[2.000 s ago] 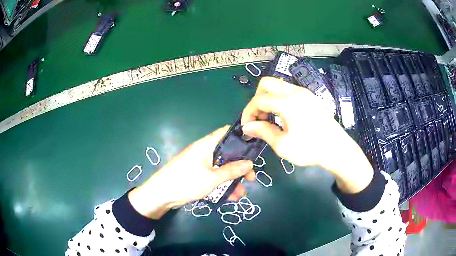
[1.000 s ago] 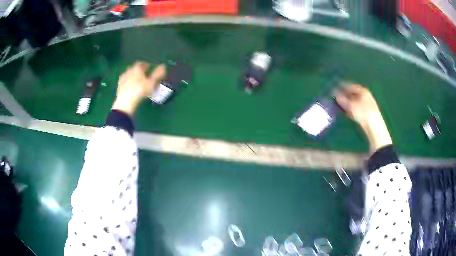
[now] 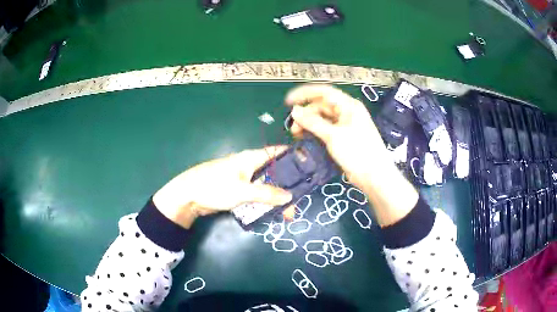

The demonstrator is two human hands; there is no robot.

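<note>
My left hand (image 3: 226, 183) holds a black phone half-assembly (image 3: 296, 167), tilted, its keypad end with white keys (image 3: 251, 213) at the lower left. Fine red threads show near the thumb of that hand. My right hand (image 3: 333, 122) is above the phone's upper end, fingertips pinched on a small dark round piece (image 3: 289, 120), too small to identify. Thin white rings (image 3: 316, 247) lie loose on the green surface below and right of the phone. A small pale piece (image 3: 266, 117) lies above the left hand.
A heap of waiting phones (image 3: 430, 119) lies at the right, beside stacked black blister trays (image 3: 510, 177). A worn cream strip (image 3: 244, 72) crosses behind the hands. Several line phones, one of them large (image 3: 310, 18), lie on the far green strip. Pink cloth (image 3: 537, 283) shows at lower right.
Both hands were out over the far strip a second ago. They are now back at the near surface, with a phone in my left hand. The view has shifted down.
</note>
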